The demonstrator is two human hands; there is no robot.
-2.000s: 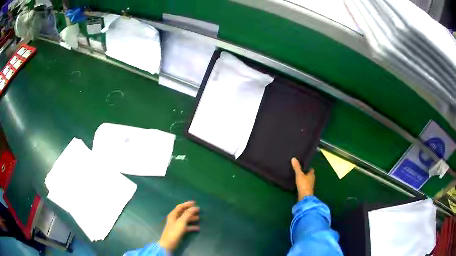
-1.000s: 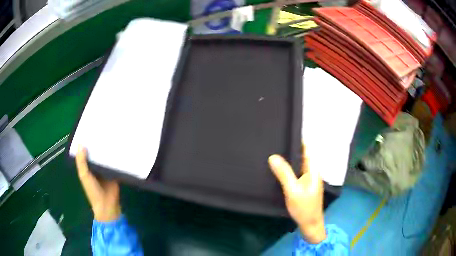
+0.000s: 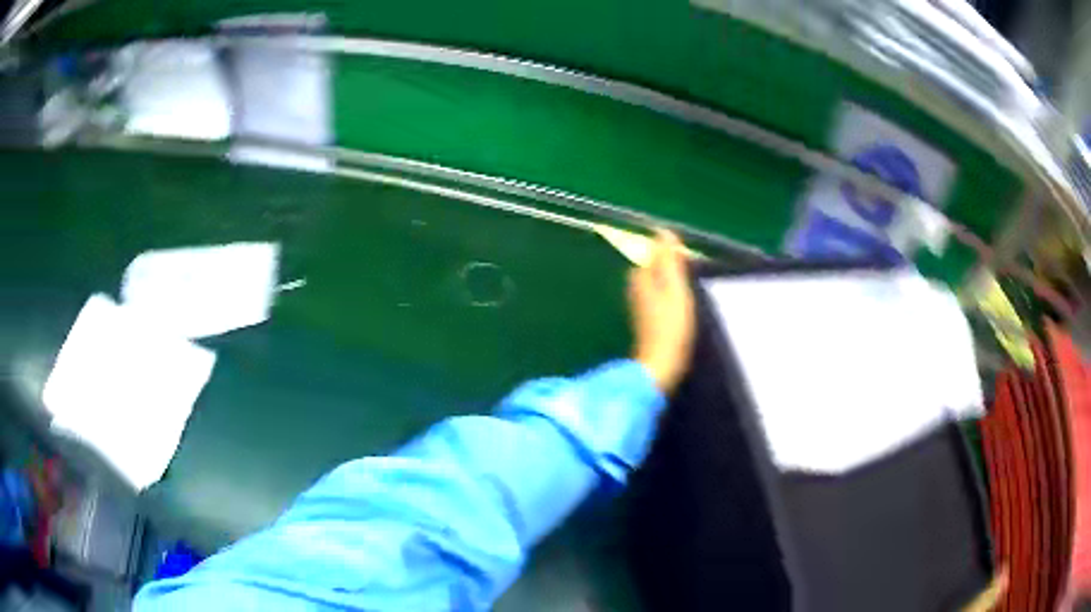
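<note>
A deep black tray stack (image 3: 891,512) stands at the right end of the bench, with a white sheet (image 3: 843,365) in the far part of its top tray. My left hand (image 3: 664,305) is at the far left corner of the stack, its fingers against the edge; the view is blurred. Only a small part of my right hand (image 3: 991,593) shows at the stack's near right edge, at the bottom of the picture. Two white sheet piles, one farther back (image 3: 201,287) and one nearer (image 3: 129,389), lie on the left of the bench.
Tall red trays (image 3: 1029,478) stand just right of the black stack. A metal rail (image 3: 479,206) runs along the bench back, with posted papers (image 3: 278,96) at the left and a blue-and-white notice (image 3: 879,179) at the right. A yellow paper (image 3: 628,243) lies by my left hand.
The black tray that both hands held up a second ago now rests on the stack at the right. My left hand has moved to its far left corner. The view has turned back left.
</note>
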